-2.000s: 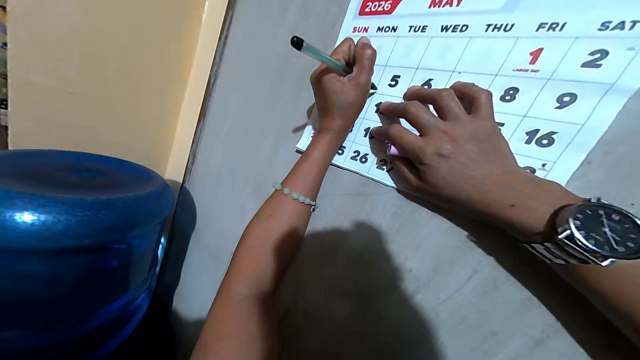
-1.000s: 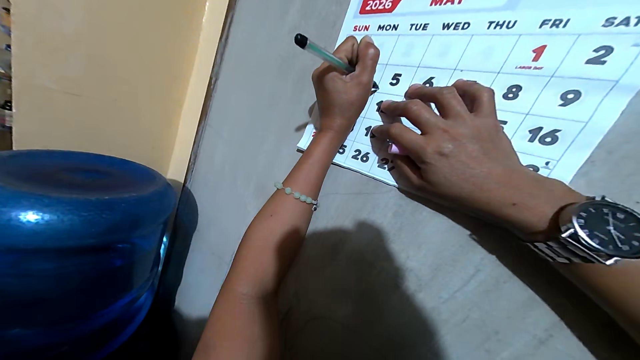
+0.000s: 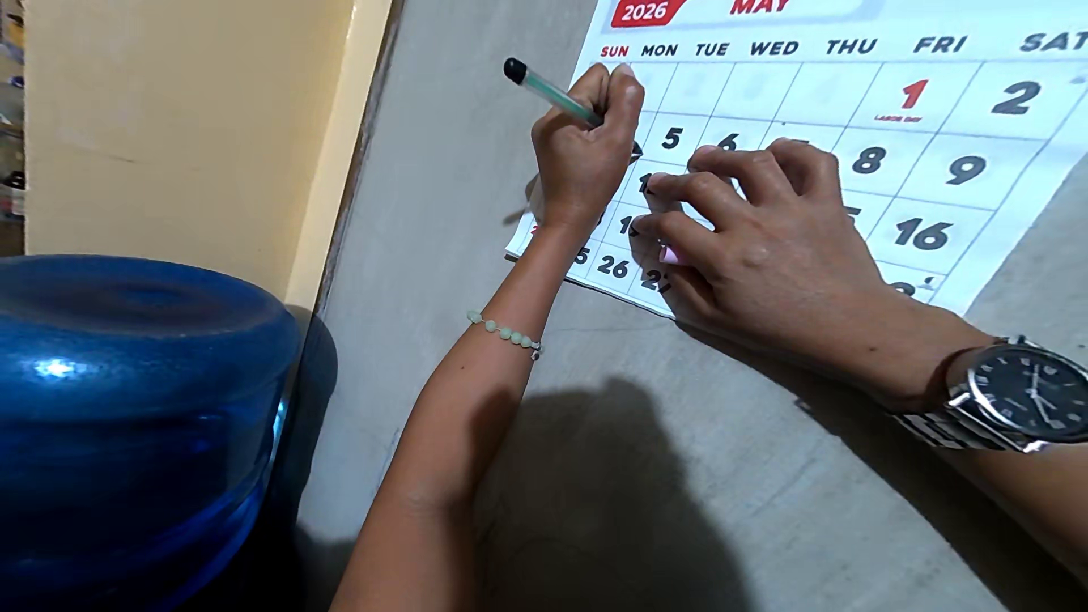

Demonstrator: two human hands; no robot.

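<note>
My left hand, with a beaded bracelet at its wrist, grips a pen with a translucent green barrel and black end. Its dark tip shows beside the box for 5 on a May 2026 paper calendar. The hand hides part of the Sunday column. My right hand rests on the middle of the calendar, fingers bent and spread, covering several dates. A small pink thing shows by its thumb; whether it is held cannot be told. A metal-band wristwatch is on the right wrist.
The calendar lies against a grey concrete-like surface. A large blue translucent water jug stands at the left, beside a cream panel with a raised edge. Shadows of the arms fall across the grey surface below.
</note>
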